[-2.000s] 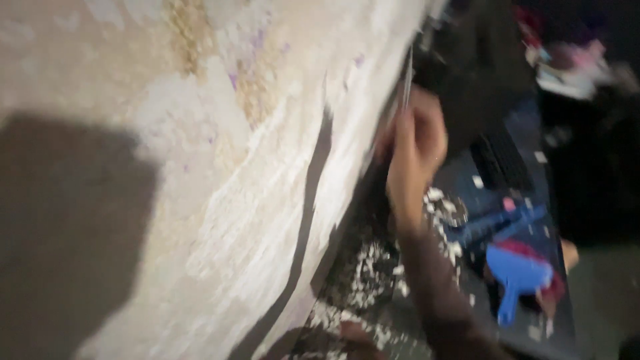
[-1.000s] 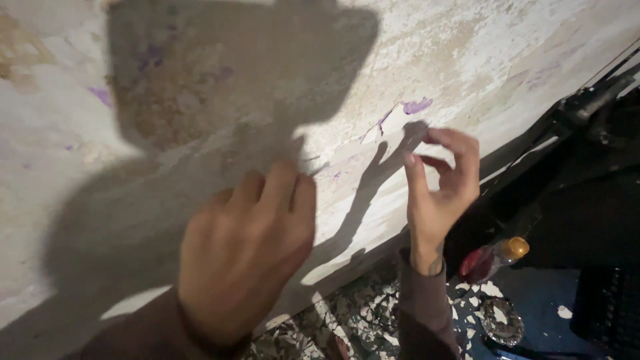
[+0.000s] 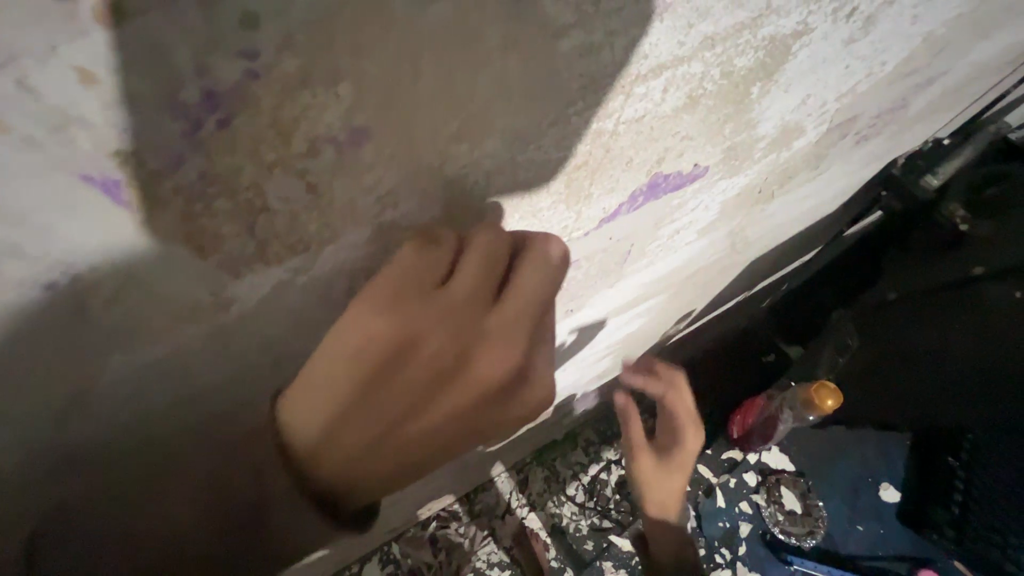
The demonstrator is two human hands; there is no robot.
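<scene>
My left hand [image 3: 440, 352] is up close at the middle, its back to the camera and its fingers curled in front of the peeling plaster wall [image 3: 680, 104]. Its fingertips are partly hidden, so whether it pinches something cannot be seen. My right hand [image 3: 660, 440], slightly blurred, is lower right, beside the wall's foot, with thumb and fingers apart and nothing seen between them. A pale, blurred flake [image 3: 586, 400] shows just left of it. The wall bears purple paint patches [image 3: 656, 192] and rough bare areas.
Below, paint flakes [image 3: 592, 488] litter a dark surface. At the right are a clear bottle with an orange cap [image 3: 824, 397] and red contents, a round shiny dish [image 3: 792, 510], a blue item [image 3: 816, 566] and black equipment [image 3: 960, 176]. A large shadow falls on the wall.
My right hand has moved down from the wall, away from the purple patch. The purple patch shows larger than a second ago. My left hand, not visible two seconds ago, stays curled by the wall.
</scene>
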